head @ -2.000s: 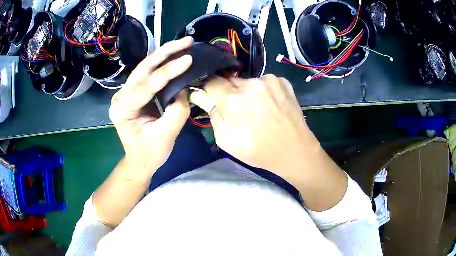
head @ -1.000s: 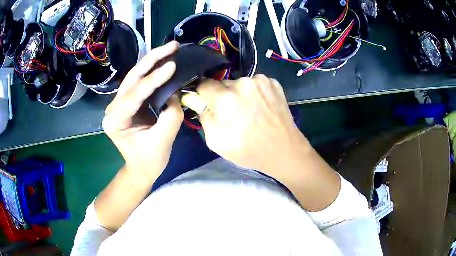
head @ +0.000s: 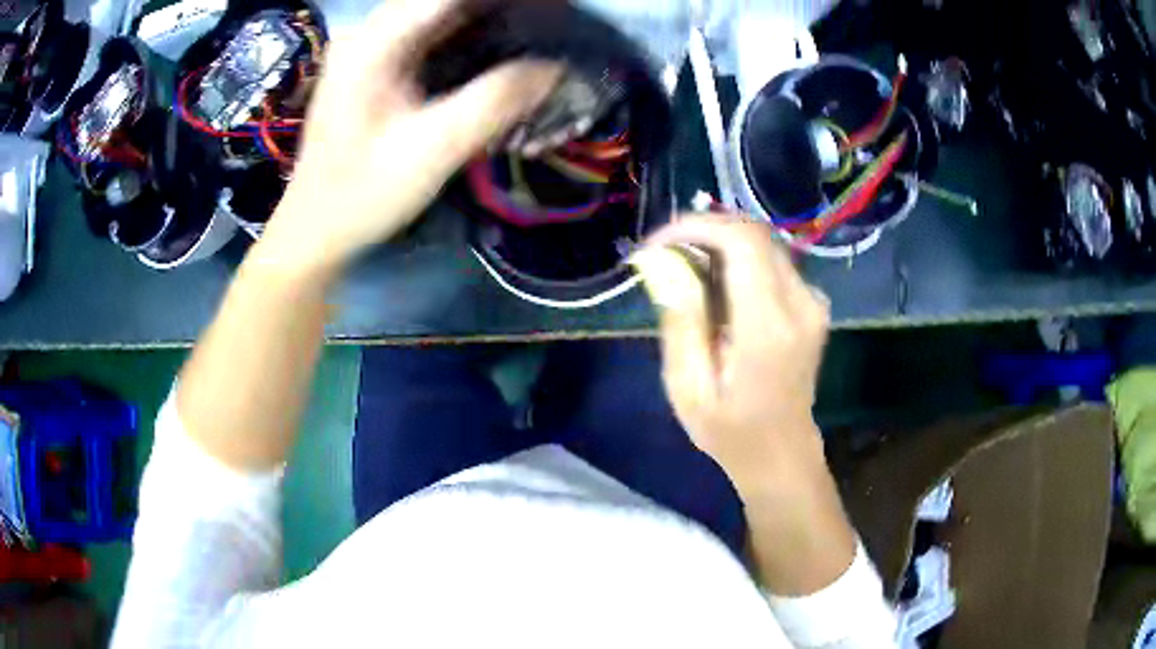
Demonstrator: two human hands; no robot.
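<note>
My left hand (head: 368, 140) holds a black front shell (head: 533, 32), blurred, over a camera housing (head: 558, 273) at the bench's near edge. A whitish board shows inside the shell, and red, blue and yellow leads (head: 552, 197) run below it in the housing. My right hand (head: 742, 330) is blurred at the housing's right rim, thumb and fingers close together, with a yellow patch at a fingertip. I cannot tell whether it grips anything. Another housing (head: 818, 159) with loose leads lies just beyond my right hand.
Units with boards and leads (head: 254, 76) lie at the left of the dark green bench (head: 418, 298). Black shells (head: 1084, 203) are piled at right. Blue (head: 76, 463) and red stools stand below left. A brown carton (head: 1027, 533) holding white items is below right.
My left hand has lifted and moved forward with the black shell, and the board inside it now shows. My right hand has left the shell and moved to the right.
</note>
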